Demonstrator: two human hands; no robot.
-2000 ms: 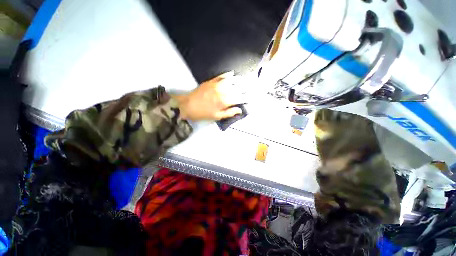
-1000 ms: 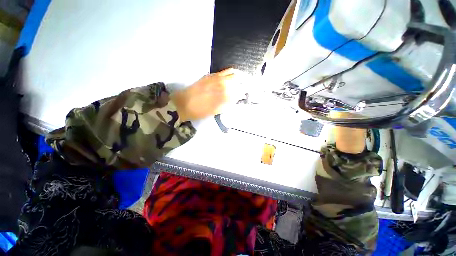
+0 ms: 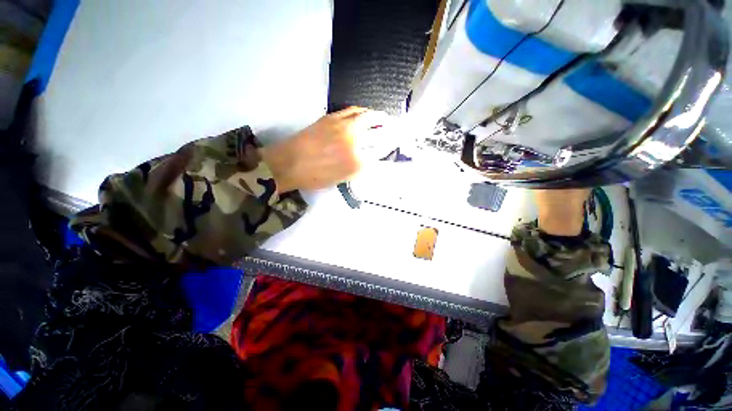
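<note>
The black cloth panel (image 3: 377,56) lies behind my left hand and runs back along the left side of the sewing machine head (image 3: 554,72). My left hand (image 3: 325,151) rests at the cloth's front end, left of the presser foot; its fingertips are washed out by lamp glare. A small dark bit (image 3: 395,155) shows in the glare beside the fingers; I cannot tell if they grip it. My right hand (image 3: 562,210) is mostly hidden under the machine head; only its wrist and back show.
A small grey block (image 3: 486,196) and a tan patch (image 3: 425,242) are on the white bed (image 3: 377,241). A green scissors loop (image 3: 602,214), black rod (image 3: 640,281) and cream tool (image 3: 626,277) lie right of my right wrist.
The dark piece under my left fingers has gone from the front of the bed. The cloth panel's left edge has shifted right. My right wrist has come into view under the machine head.
</note>
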